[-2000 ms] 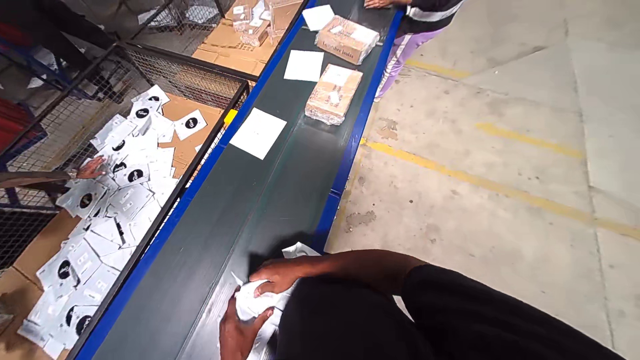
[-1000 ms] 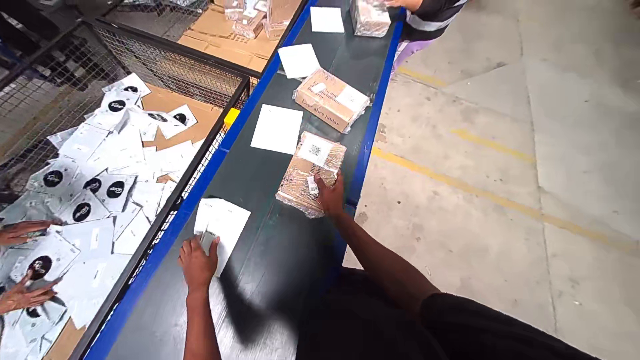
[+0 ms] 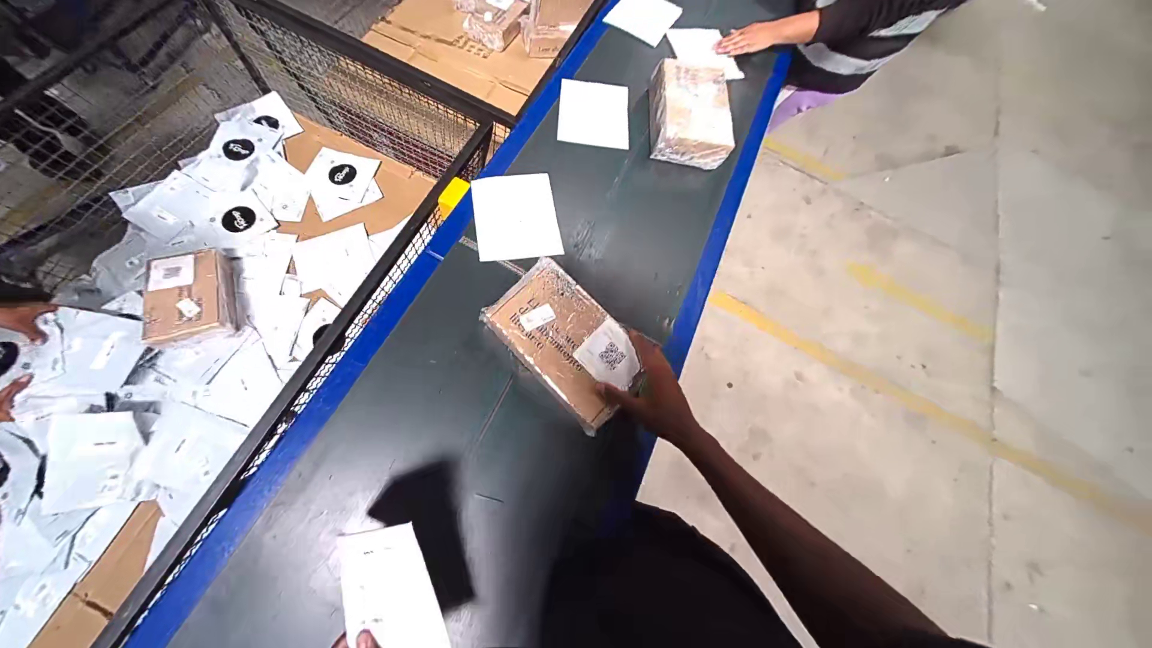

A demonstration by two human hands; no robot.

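Observation:
My right hand [image 3: 648,391] grips the near right end of a plastic-wrapped cardboard box [image 3: 549,333] that bears a white label and a printed code, over the dark conveyor belt [image 3: 504,468]. At the bottom edge, the fingertips of my left hand [image 3: 358,640] hold the lower end of a white mailer [image 3: 389,585], whose shadow falls on the belt beside it. Beyond the box lies a flat white mailer [image 3: 517,217], with another white mailer [image 3: 593,114] farther up. A second wrapped box [image 3: 691,114] sits near the belt's right side.
Left of the belt stands a wire mesh cage [image 3: 360,81] holding many white mailers [image 3: 189,360] and a cardboard box [image 3: 189,297]; another person's hands [image 3: 22,346] reach in there. At the top right, a person's hand [image 3: 756,36] touches a white mailer [image 3: 697,47]. The belt has blue side rails [image 3: 720,243].
A wrapped box now lies on the mailers in the cage, where none showed a second ago. My left hand has moved toward the bottom edge with a white mailer. My right hand is on a different box.

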